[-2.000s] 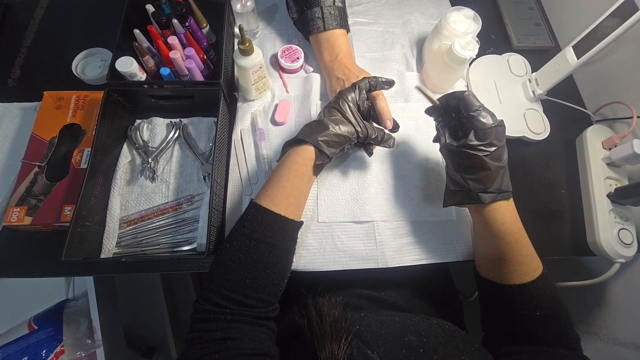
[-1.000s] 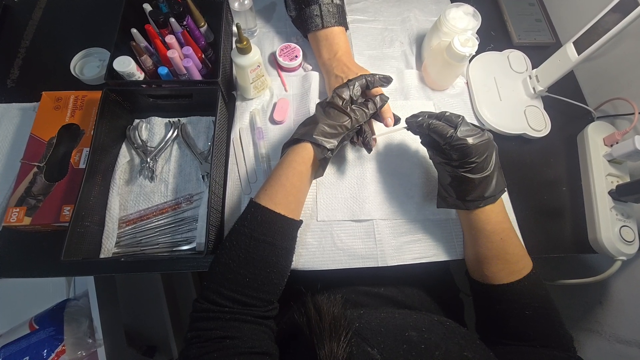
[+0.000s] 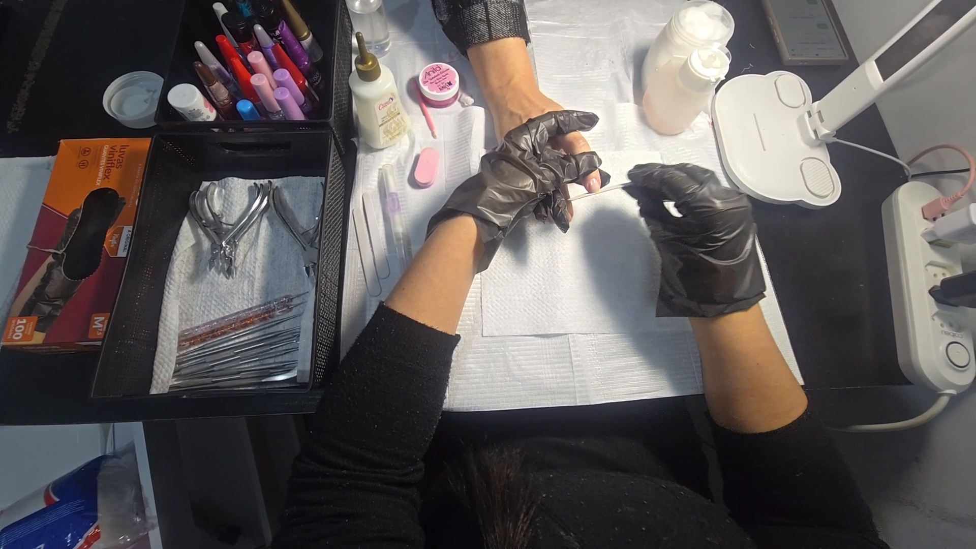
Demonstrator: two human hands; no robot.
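In a black disposable glove, my left hand [image 3: 526,171] is closed around the fingers of another person's hand [image 3: 526,103], which reaches in from the top of the view. My right hand [image 3: 694,229], gloved alike, pinches a thin pale stick [image 3: 602,191] between thumb and fingertips. The stick points left, its tip at the held fingers; whether it touches a nail cannot be told. Below both hands lies a white paper towel [image 3: 564,297]. Left of my left hand are a pink oval block [image 3: 427,166], a pink-lidded jar [image 3: 439,84] and a squeeze bottle [image 3: 377,103].
On the left, a black tray [image 3: 328,259] holds cuticle nippers [image 3: 227,221] and metal tools [image 3: 236,354], with nail polish bottles [image 3: 267,76] behind. A glove box [image 3: 76,244] lies beside it. On the right are pump bottles [image 3: 682,76], a white lamp [image 3: 774,137] and a power strip [image 3: 930,290].
My right hand has moved left with the stick, from beside the bottles to the other person's fingers. My left hand keeps its hold, its fingers slightly shifted.
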